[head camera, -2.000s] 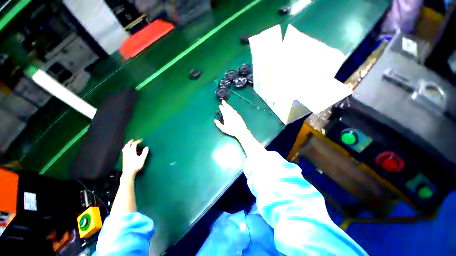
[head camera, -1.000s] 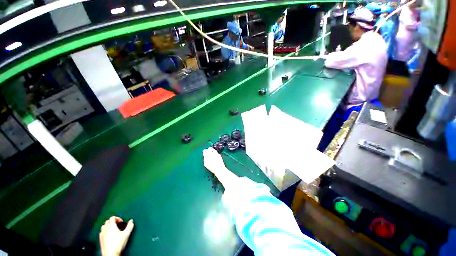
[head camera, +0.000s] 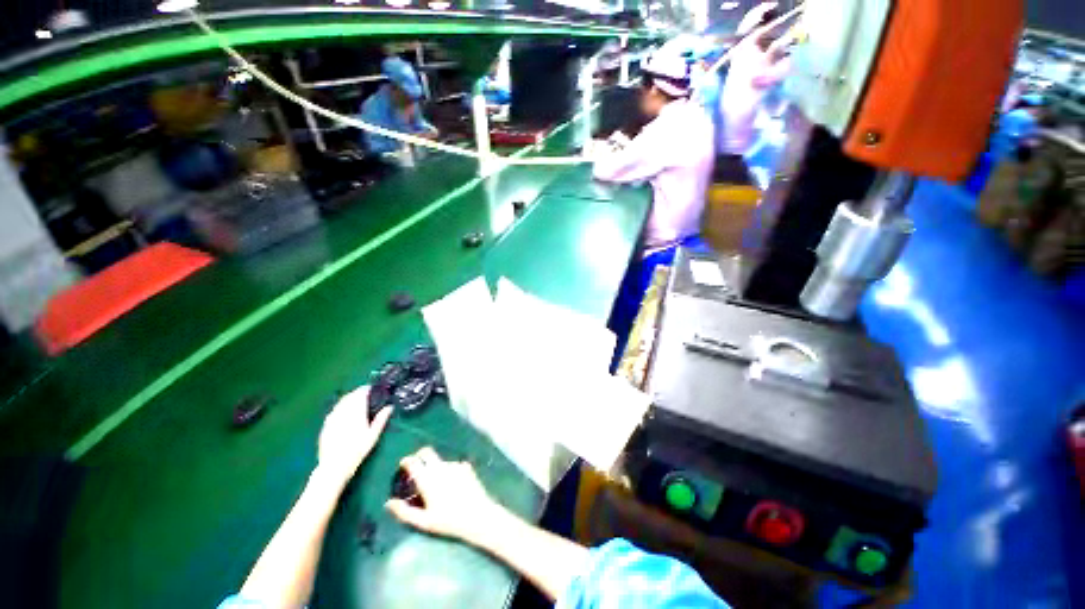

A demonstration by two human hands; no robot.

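My left hand [head camera: 347, 438] is at the left end of a cluster of black round housings [head camera: 414, 390] on the green bench. Its fingertips touch a housing there; whether they grip it cannot be told. My right hand [head camera: 443, 497] is just nearer and to the right, its fingers curled round a dark round housing [head camera: 407, 485], mostly hidden by the fingers. Tiny dark inserts [head camera: 368, 533] lie loose on the bench below my hands.
An open white carton [head camera: 530, 369] stands right of the cluster. Single housings [head camera: 248, 412] lie farther out. The press base [head camera: 779, 393], with green and red buttons, is at right, under a silver horn [head camera: 854, 259] and orange head [head camera: 934, 89]. A person [head camera: 672, 167] works beyond.
The view has swung right, bringing in the press head. My left hand has moved from the near left bench to the cluster. My right hand has drawn back from the cluster with a dark housing.
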